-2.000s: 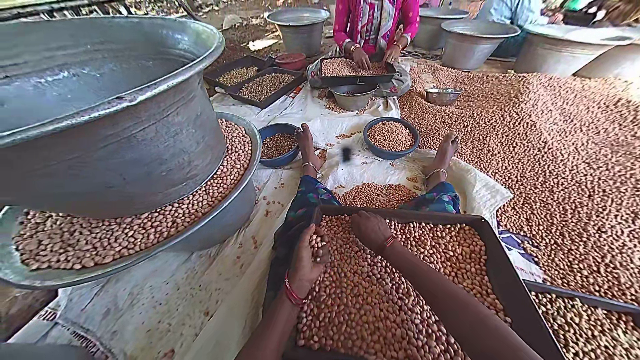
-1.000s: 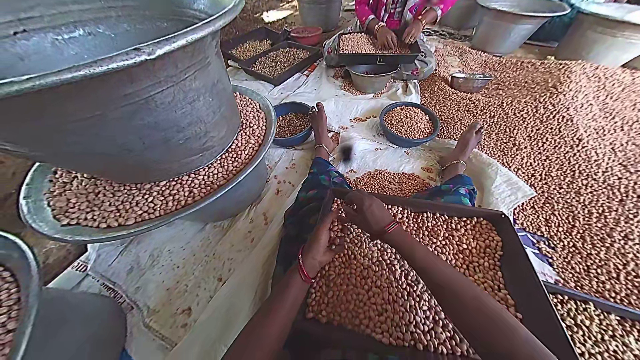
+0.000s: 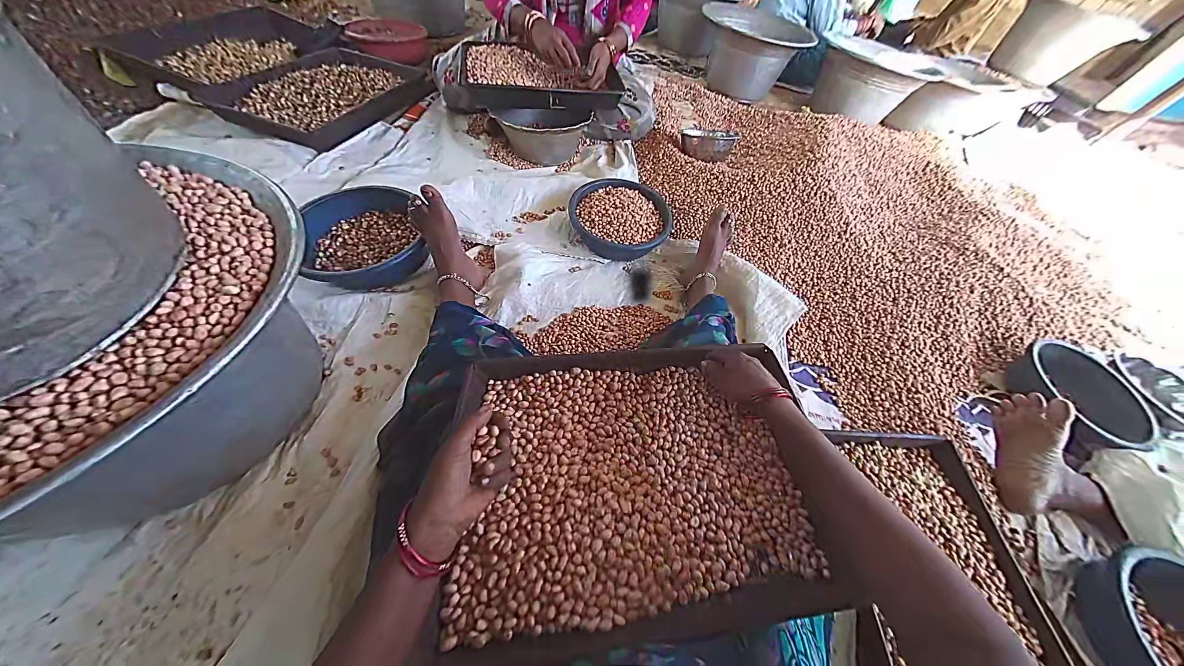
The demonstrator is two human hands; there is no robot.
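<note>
A dark rectangular tray [image 3: 615,629] full of reddish-brown nuts [image 3: 629,490], which look like shelled peanuts, lies across my lap. Over its left side, my left hand [image 3: 467,476] is cupped with several nuts in its curled fingers. My right hand [image 3: 740,377] rests at the far right corner, its fingers on the nuts just inside the rim; whether it holds any nuts cannot be seen. A small heap of nuts [image 3: 599,330] lies on the white sheet between my legs, beyond the tray.
Blue bowls [image 3: 621,248] [image 3: 359,270] of nuts stand near my feet. A large metal basin [image 3: 213,407] is at left, a big nut pile [image 3: 869,250] at right. Another person's hands [image 3: 569,57] work over a tray opposite. A second tray [image 3: 980,518] and a bare foot [image 3: 1031,453] are at right.
My hands, close together over the tray a second ago, are now apart: the left at the tray's left side, the right at its far right corner. The view has shifted right.
</note>
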